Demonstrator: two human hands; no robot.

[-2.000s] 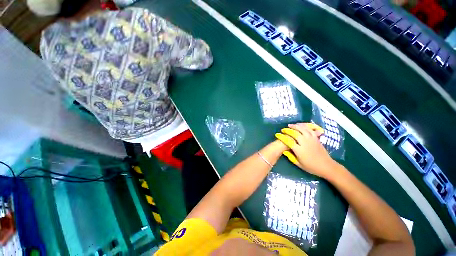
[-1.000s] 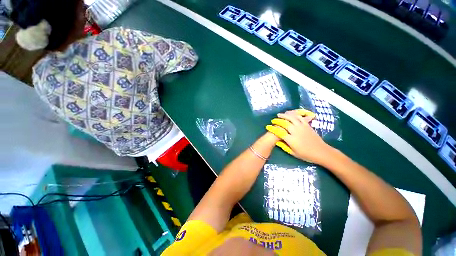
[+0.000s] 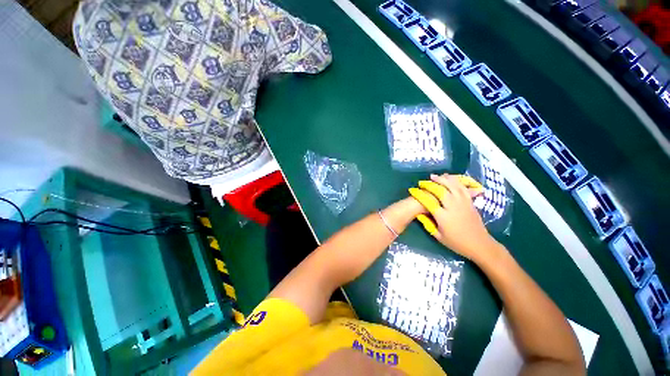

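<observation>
My right hand [image 3: 457, 217] lies across my left hand, its yellow-tipped fingers slightly apart and pointing left. No part shows in it. My left hand [image 3: 470, 185] is mostly hidden beneath it; only some fingers show, with yellow at a tip, at the edge of the working bag. The working bag of small parts [image 3: 495, 192] is clear with white and dark rows. The upper-left bag of parts [image 3: 417, 137] lies beyond my hands. The near bag of parts [image 3: 420, 297] lies close to my yellow shirt.
Flat electronic units [image 3: 523, 121] lie in a row on the belt beyond the pale strip [image 3: 474, 132]. A crumpled poly bag [image 3: 334, 181] is at left. A white paper sheet [image 3: 496, 352] lies under my right forearm. A person in a patterned top [image 3: 184, 81] sits at left.
The camera view has swung, shifting the whole scene in the picture. My hands stay overlapped beside the working bag, and the bags keep their places on the worktop.
</observation>
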